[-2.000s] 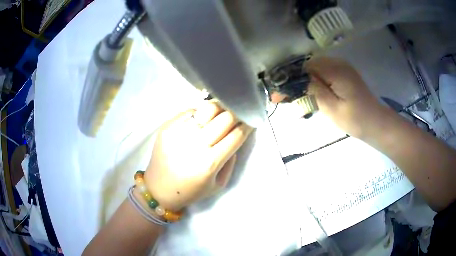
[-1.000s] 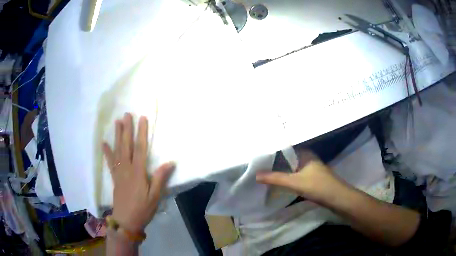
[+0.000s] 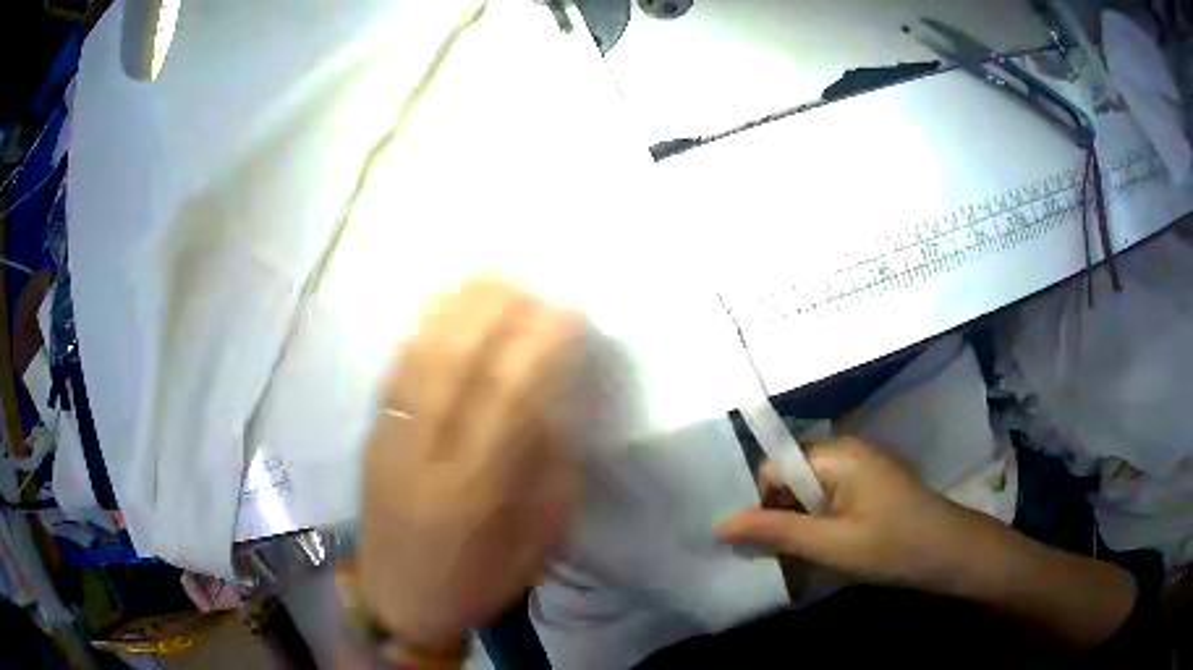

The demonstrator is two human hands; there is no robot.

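Note:
A large white fabric panel (image 3: 196, 262), overexposed in the middle, spreads over the table and hangs over its front edge. A yellowish seam edge (image 3: 360, 190) runs down its left part. My left hand (image 3: 478, 445) is motion-blurred over the panel near the table's front edge; whether it grips cloth cannot be told. My right hand (image 3: 850, 517) is at the lower right, past the table edge, with a narrow white strip (image 3: 781, 445) between thumb and fingers. The strip runs up onto the table. White cloth hangs just left of the right hand.
Dark scissors (image 3: 1014, 85) with a dark red cord lie at the upper right. A printed ruler (image 3: 916, 255) marks the front edge. Machine metal parts (image 3: 605, 20) show at the top, a lamp (image 3: 164, 37) at the upper left. Cloth (image 3: 1092, 367) is heaped at right.
The machine head has left the view's centre. My left hand has moved right across the panel since a second ago. The panel's left part is folded differently. My right hand has shifted slightly right and down.

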